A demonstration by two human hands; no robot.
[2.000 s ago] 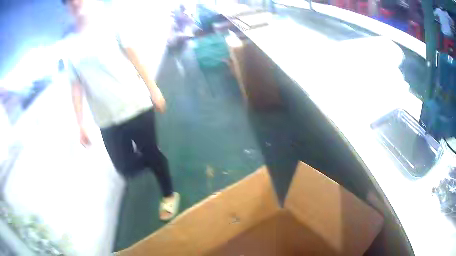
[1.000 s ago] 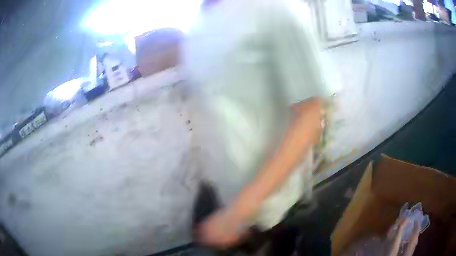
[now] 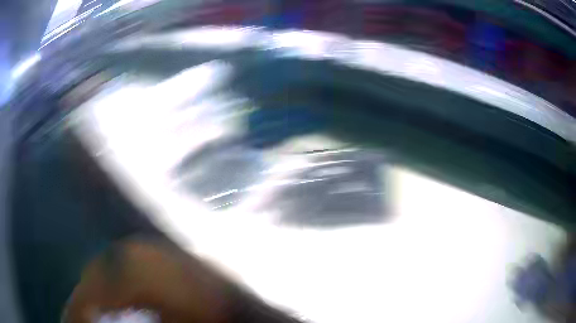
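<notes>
The whole view is strongly blurred. Neither of my hands can be made out. A dark grey glossy heap with bright streaks (image 3: 335,189) lies on the white benchtop (image 3: 404,271); I cannot tell its single pieces. A smaller grey shape with a bright edge, perhaps the metal tray (image 3: 221,173), lies to its left. A small dark purple-grey cluster (image 3: 532,281) sits near the right edge.
A brown open carton (image 3: 142,271) with whitish contents stands below the bench edge at the lower left. A blue-green shape (image 3: 287,120) stands behind the heap. A dark green conveyor belt (image 3: 442,145) runs beyond the bench.
The view has swung from the aisle and the walking person to the bench. The person is out of the picture. The carton shows at the lower left instead of the lower right.
</notes>
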